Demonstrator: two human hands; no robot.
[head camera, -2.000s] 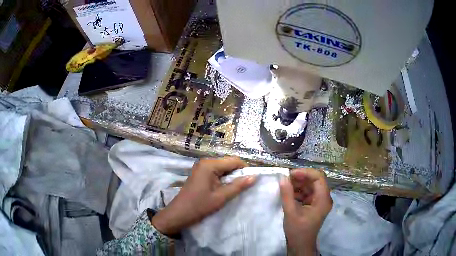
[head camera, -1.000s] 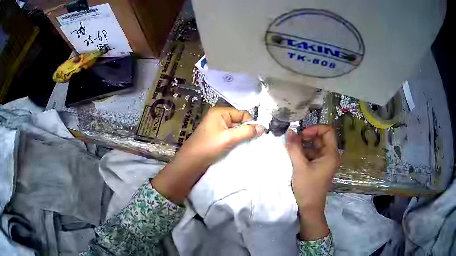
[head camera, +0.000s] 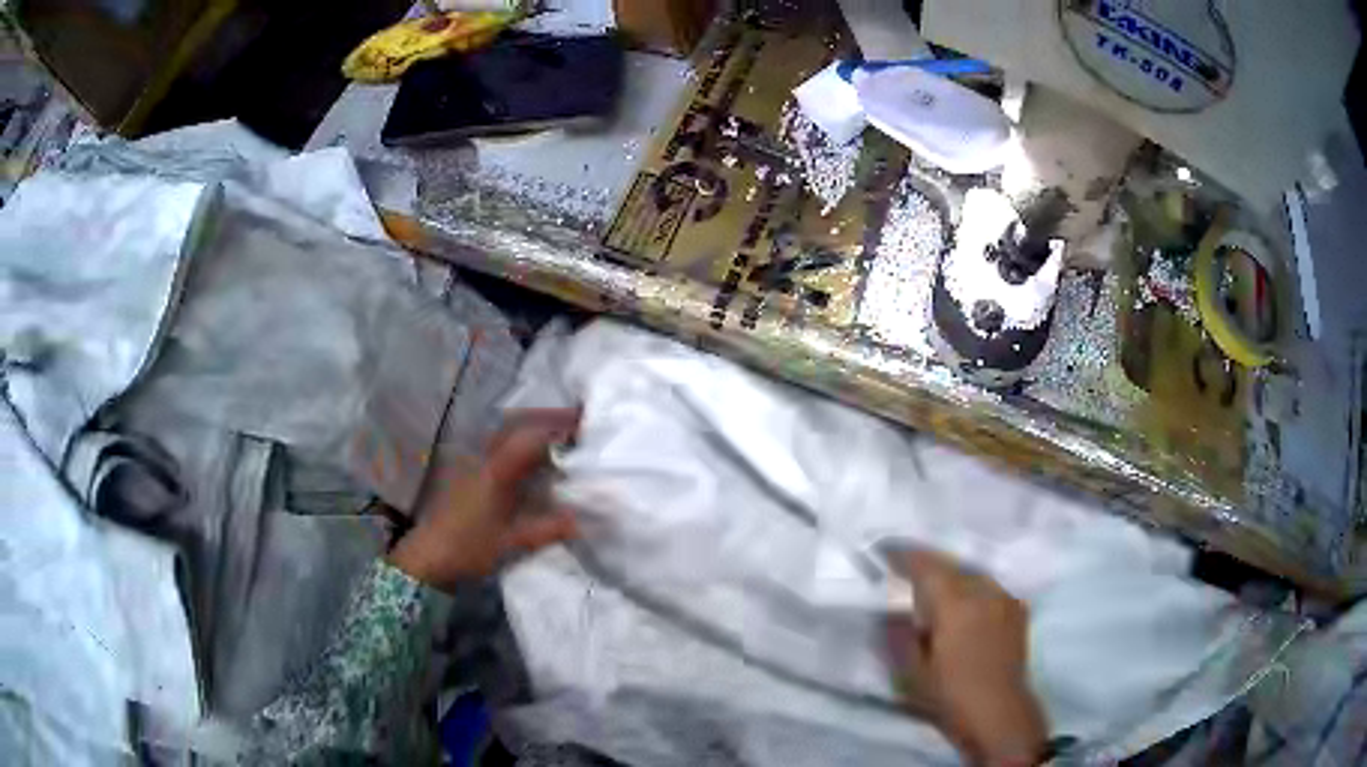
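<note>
A white garment (head camera: 705, 525) lies bunched across my lap, below the table edge. My left hand (head camera: 487, 502) is at its left side, blurred, with fingers apart; whether it touches the cloth is unclear. My right hand (head camera: 967, 644) is on the garment at the lower right, blurred, with its fingers at a fold of the cloth. The machine's lower die post (head camera: 993, 307), white and dark, stands free of cloth beyond the table edge. The cream machine head (head camera: 1020, 38) with its round blue badge is cut off at the top.
A garment pile (head camera: 285, 330) is heaped at left. A flat black object (head camera: 502, 87) and yellow wrapper (head camera: 427, 42) lie at the far left of the table. A white oval plate (head camera: 937, 117) is left of the post. A yellow tape roll (head camera: 1241, 295) is right of it. Tiny specks surround the post.
Both hands have come down from the machine with the garment, onto the lap. My left hand has moved left and opened. The view has shifted left and down.
</note>
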